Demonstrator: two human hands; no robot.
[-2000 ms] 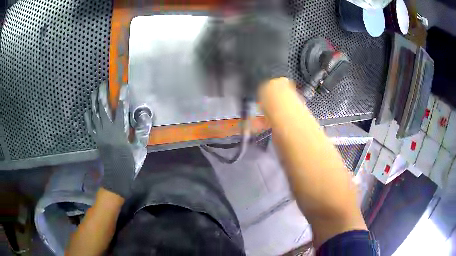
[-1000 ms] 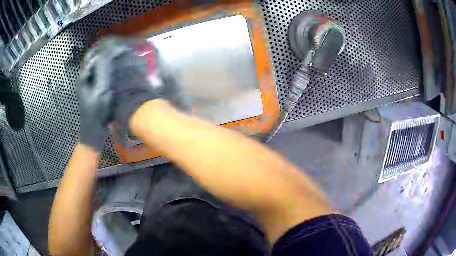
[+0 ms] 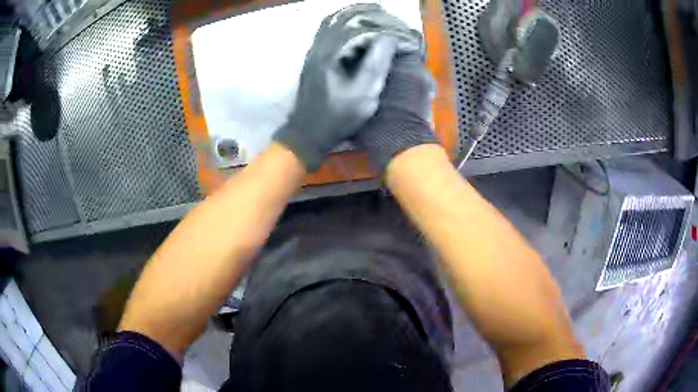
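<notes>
A silver-white tablet back cover [image 3: 245, 76] lies in the orange-brown frame of the holding fixture [image 3: 191, 99], with its round camera hole near the lower left corner. My left hand [image 3: 344, 84], in a grey knit glove, is curled over the right part of the cover. My right hand [image 3: 406, 96], also gloved, is close against it on the right. The air sander under my hands is hidden now; its red mark shows in the earlier frame. Whether my left hand grips the sander or my right hand cannot be told.
A second air sander [image 3: 532, 46] rests on the perforated metal bench [image 3: 589, 99] to the right, its hose running to the front edge. A pale slotted rack [image 3: 65, 15] is at the upper left. A vented grey box [image 3: 643, 237] stands below at the right.
Both hands have moved from the left part of the cover to its right part. The camera hole corner is uncovered. The view has also shifted.
</notes>
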